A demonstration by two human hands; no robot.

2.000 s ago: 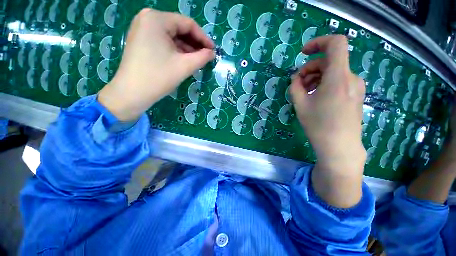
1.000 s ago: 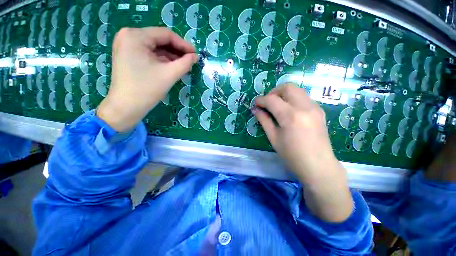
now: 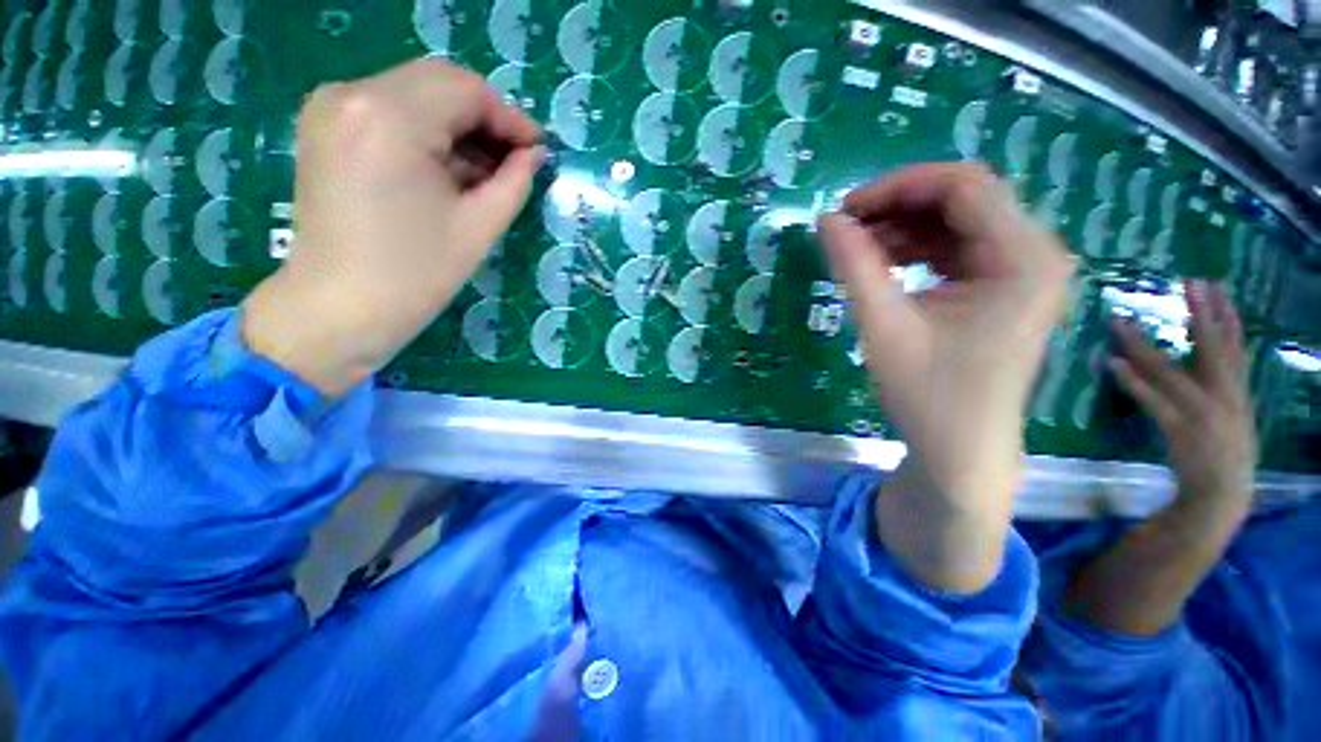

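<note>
A long green circuit board (image 3: 399, 326) with rows of white half-filled circles lies across the view. Several loose leaded components (image 3: 616, 278) lie on it as a small silvery tangle. My left hand (image 3: 399, 210) is over the board, thumb and index finger pinched on a small dark leaded component (image 3: 548, 165). My right hand (image 3: 956, 283) is above the board to the right of the tangle, slightly blurred, thumb and index tips close together. Whether anything is between these tips is too small to tell.
A metal rail (image 3: 623, 442) runs along the board's near side, and another rail (image 3: 1072, 73) along the far side. Another person's hand (image 3: 1195, 399), blue-sleeved, is over the board at the right. Dark trays with silvery parts show at the top right.
My right hand went to the loose tangle, then moved away to the right and up. My left hand stays pinched near the same board spot. The other person's hand has come over the board; the view has shifted.
</note>
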